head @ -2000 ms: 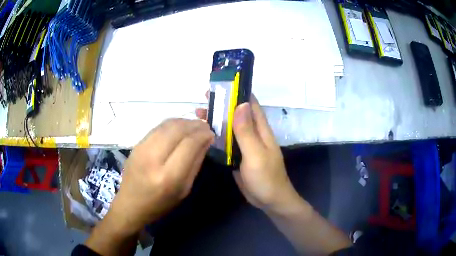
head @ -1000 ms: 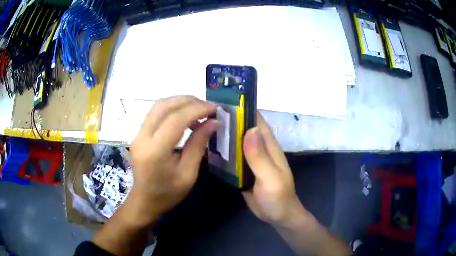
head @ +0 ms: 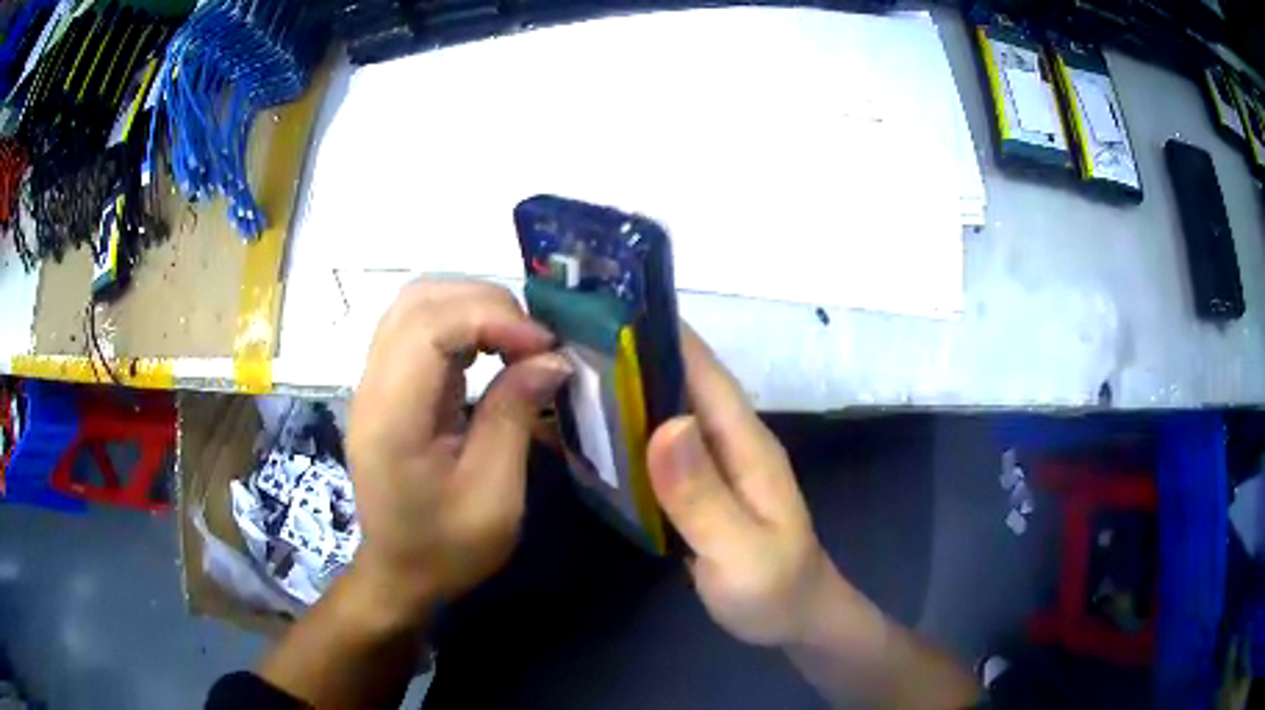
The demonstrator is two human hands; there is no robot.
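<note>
The open power bank unit (head: 611, 375) is held upright and tilted over the bench's front edge. Its dark circuit board with small parts is at the top, with a green band below it. The pouch cell (head: 631, 382) shows a yellow edge, and a white strip (head: 594, 423) lies on its face. My right hand (head: 742, 499) grips the unit's right side and lower part, thumb in front. My left hand (head: 451, 430) is at the unit's left edge, thumb and forefinger pinched by the top of the white strip; whether they hold it is unclear.
White paper sheets (head: 638, 153) lie on the bench. Blue cables (head: 208, 125) and dark leads (head: 83, 167) are at left. Two yellow-edged units (head: 1027, 104) and a black housing (head: 1203, 229) lie at right. A scrap carton (head: 215, 555) is below left; a red stool (head: 1096, 555) is below right.
Since one second ago the unit has tilted and turned, its top moving left. My left fingers have moved slightly left and down along its edge. Earlier the unit was higher, without my fingers on the strip.
</note>
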